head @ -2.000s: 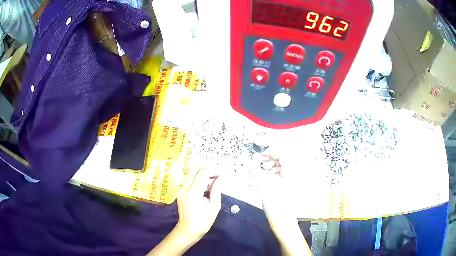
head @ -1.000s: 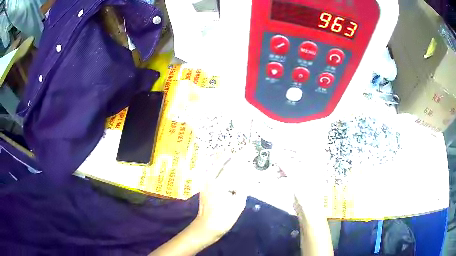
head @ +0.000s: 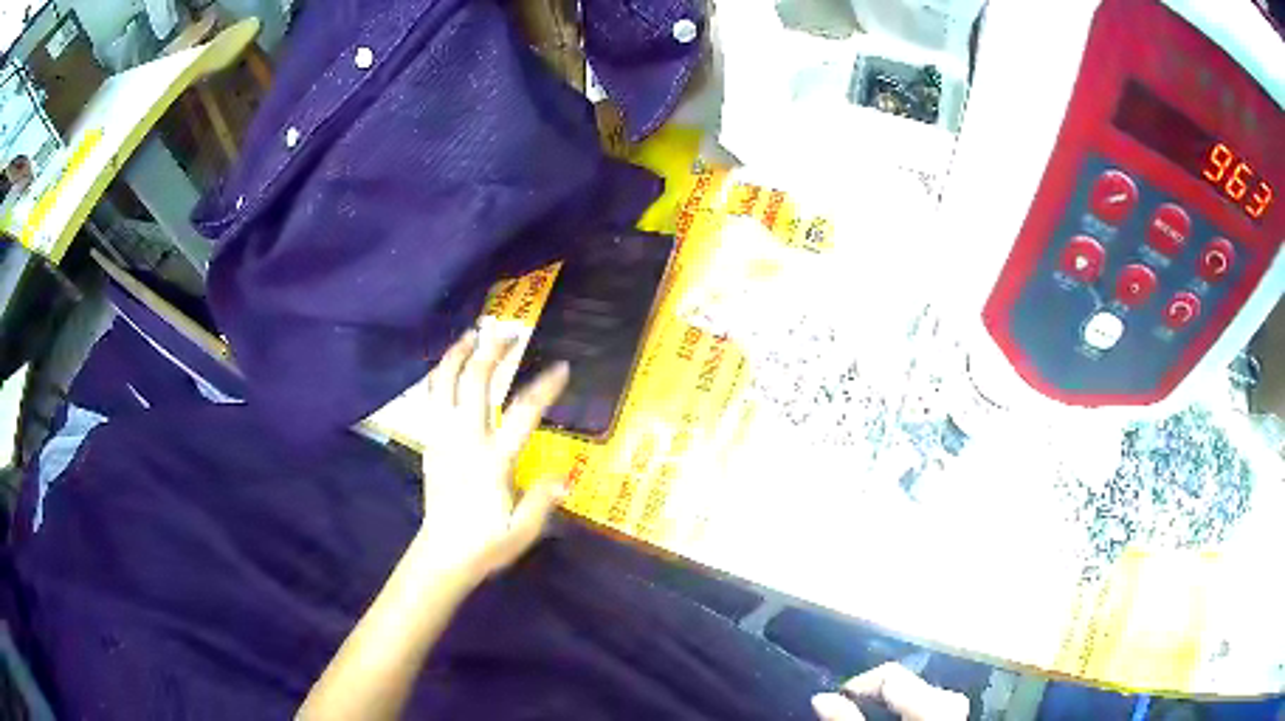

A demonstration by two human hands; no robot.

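Observation:
My left hand (head: 483, 448) is over the table's front edge, fingers spread, its fingertips beside the lower left of the dark smartphone (head: 599, 331). It holds nothing that I can see. My right hand (head: 902, 699) is cut off by the bottom edge, at the right end of the dark purple garment (head: 268, 563); whether it grips the cloth cannot be told. That garment lies over my lap and below the table edge. The button machine (head: 1127, 268), with a red and grey panel reading 963, stands at the right.
Another purple garment (head: 423, 183) with white buttons is heaped at the left, partly over the table. Small metal parts lie in one pile (head: 810, 380) left of the machine and another (head: 1177, 479) below it. Yellow printed tape (head: 677, 409) covers the tabletop. A small dark box (head: 902, 92) stands behind.
The view has swung left. My left hand has left the area below the machine and moved beside the phone, fingers spread. My right hand has dropped below the table edge. The counter stays at 963.

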